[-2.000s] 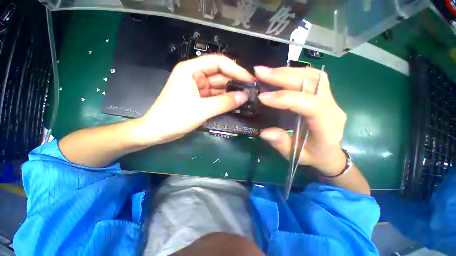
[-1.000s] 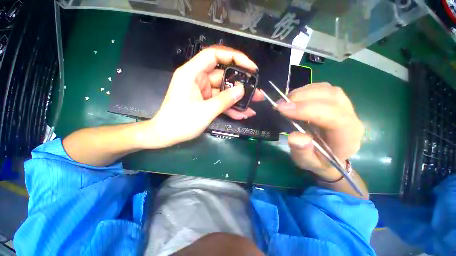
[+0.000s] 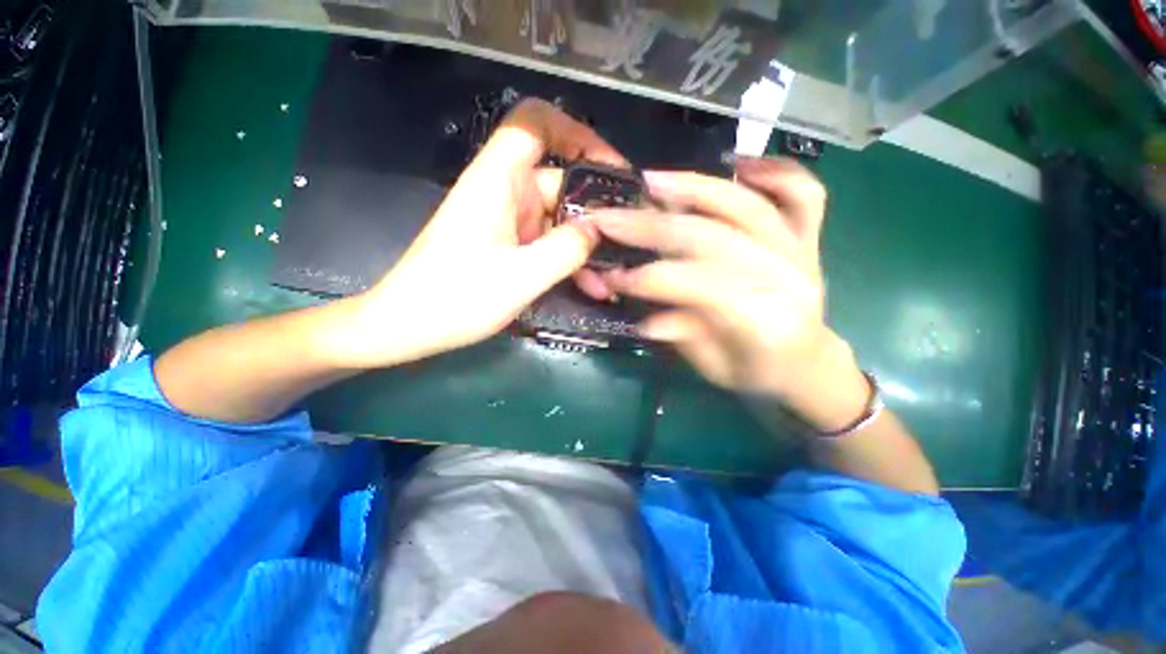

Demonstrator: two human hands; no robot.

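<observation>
My left hand (image 3: 480,256) holds a small black square watch housing (image 3: 604,185) over the black box, with its thumb at the near left edge. The housing's open side faces up and shows fine red and pale details. My right hand (image 3: 735,262) is blurred and lies over the right and near part of the housing, its fingertips at the housing and close to my left thumb. The tweezers do not show in the current view. Whether my right fingers grip anything is hidden.
The wide black box (image 3: 365,192) lies on the green mat (image 3: 953,294), with white flecks at its left. A clear cover (image 3: 818,96) spans the back. Black trays stand at left (image 3: 64,230) and right (image 3: 1106,307). A white strip (image 3: 763,109) lies behind my right hand. A blue sleeve shows far right.
My right hand has moved left onto the housing, and the tweezers seen in it earlier no longer show. My left hand still holds the housing, now partly covered.
</observation>
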